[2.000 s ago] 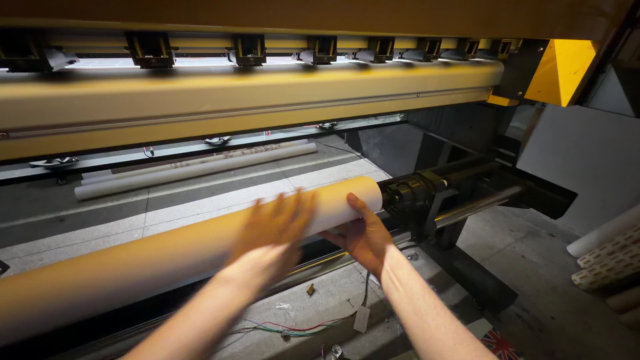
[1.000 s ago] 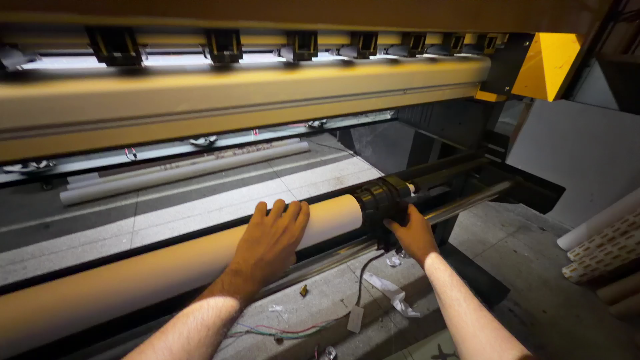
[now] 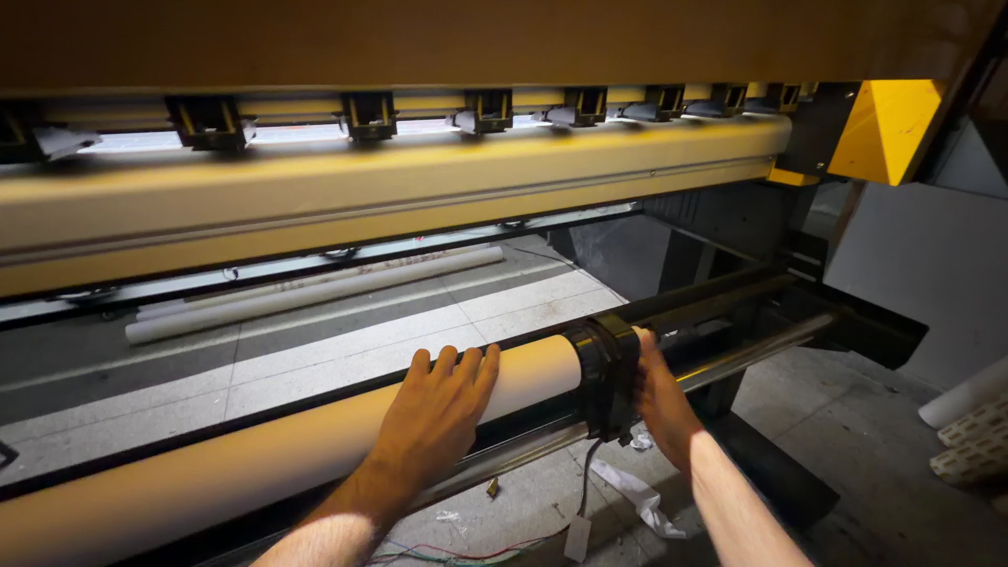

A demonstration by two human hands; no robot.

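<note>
A long roll of pale media (image 3: pixel 260 449) lies along the lower front of a wide-format printer, its right end against a black roll holder (image 3: pixel 605 374). My left hand (image 3: pixel 441 405) rests over the top of the roll near that end, fingers spread and slightly curved. At the outer right side of the holder is my right hand (image 3: pixel 657 394), its palm and fingers against the black housing; the fingertips are partly hidden. A metal rail (image 3: pixel 512 457) runs beneath the roll and holder.
Above spans the printer's platen (image 3: pixel 394 181) with black pinch rollers. White tubes (image 3: pixel 315 299) lie on the floor behind. Below are loose thin wires (image 3: pixel 480 551), a tag on a cable (image 3: pixel 577 539) and crumpled paper (image 3: pixel 642 500). More rolls (image 3: pixel 972 417) lean at the right.
Two seconds ago the roll's right end stood apart from the holder; now they meet. My right hand has gone from the roll's end to the holder's outer side. My left hand stays on the roll.
</note>
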